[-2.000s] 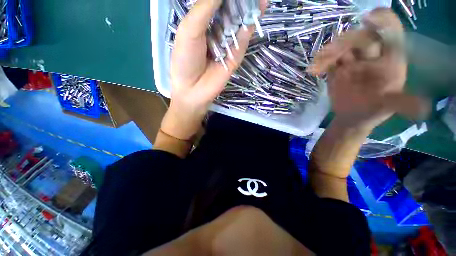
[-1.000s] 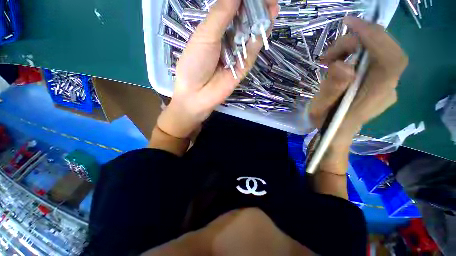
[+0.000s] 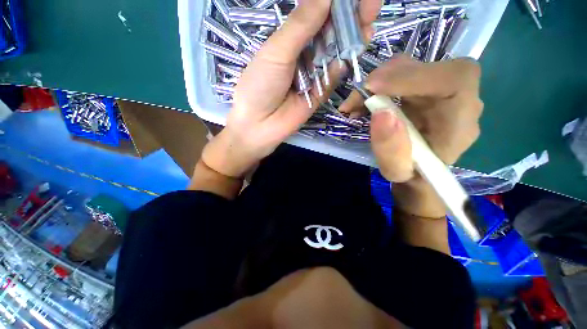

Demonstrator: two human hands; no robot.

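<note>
My left hand is palm up over the white plastic tub and holds several silver cylinders side by side, with thin pale rods pointing down towards me. My right hand grips the white hand tool. Its black butt end points to the lower right. Its narrow tip is at the rod end of the rightmost cylinder; whether it touches cannot be told. The tub is heaped with loose silver cylinders.
The green bench surrounds the tub. A blue basket is at the left edge. Below are a small blue tray of parts, a cardboard box and blue bins. A clear bag hangs at the right bench edge.
My right hand was empty-looking and blurred, then held the tool; now the tool is turned, with its tip at the cylinders. My left hand has moved slightly right with its cylinders.
</note>
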